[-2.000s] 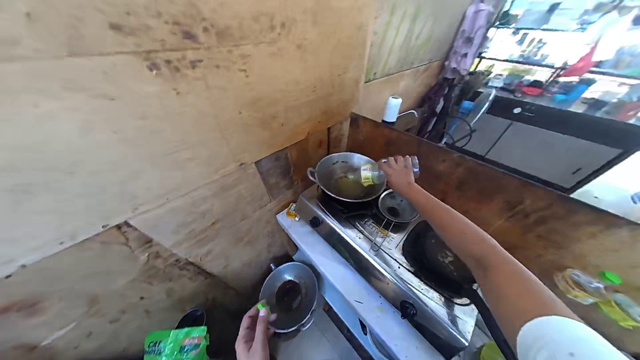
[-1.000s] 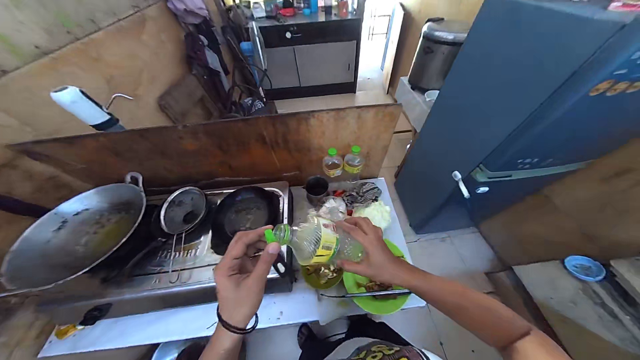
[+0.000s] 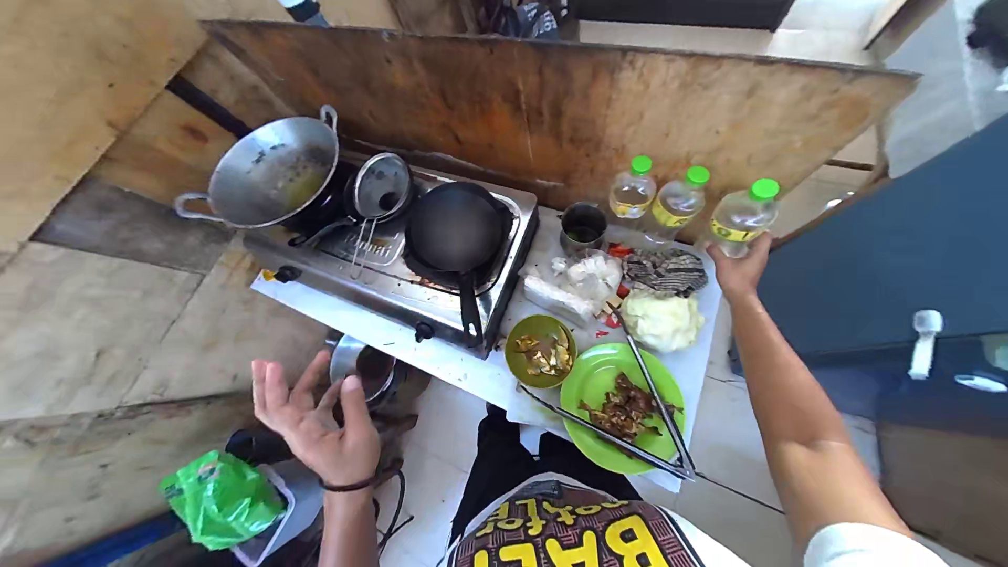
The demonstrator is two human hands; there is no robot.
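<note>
My right hand (image 3: pixel 742 266) grips the lower part of a clear plastic bottle (image 3: pixel 740 220) with a green cap, upright at the counter's back right corner. Beside it stand two similar bottles (image 3: pixel 676 206). My left hand (image 3: pixel 321 425) is empty, palm up and fingers spread, in front of the counter near a metal pot (image 3: pixel 346 359) lower down. On the steel gas stove are a two-handled wok (image 3: pixel 268 177) with some oil, a strainer (image 3: pixel 383 186) and a black frying pan (image 3: pixel 457 227). Metal tongs (image 3: pixel 660 398) lie across a green plate (image 3: pixel 591 370) of browned food.
A green bowl (image 3: pixel 519 362) of fried pieces, a metal cup (image 3: pixel 583 224), a striped cloth (image 3: pixel 666 272) and a pale cabbage (image 3: pixel 663 321) crowd the counter. A wooden partition (image 3: pixel 504 110) runs behind. A blue refrigerator (image 3: pixel 882 228) stands right; a green plastic bag (image 3: pixel 223 500) lies lower left.
The bottle, held between both hands a second ago and tilted over the wok before that, now stands upright by the other two. My left hand has come off its green cap. The view has swung considerably.
</note>
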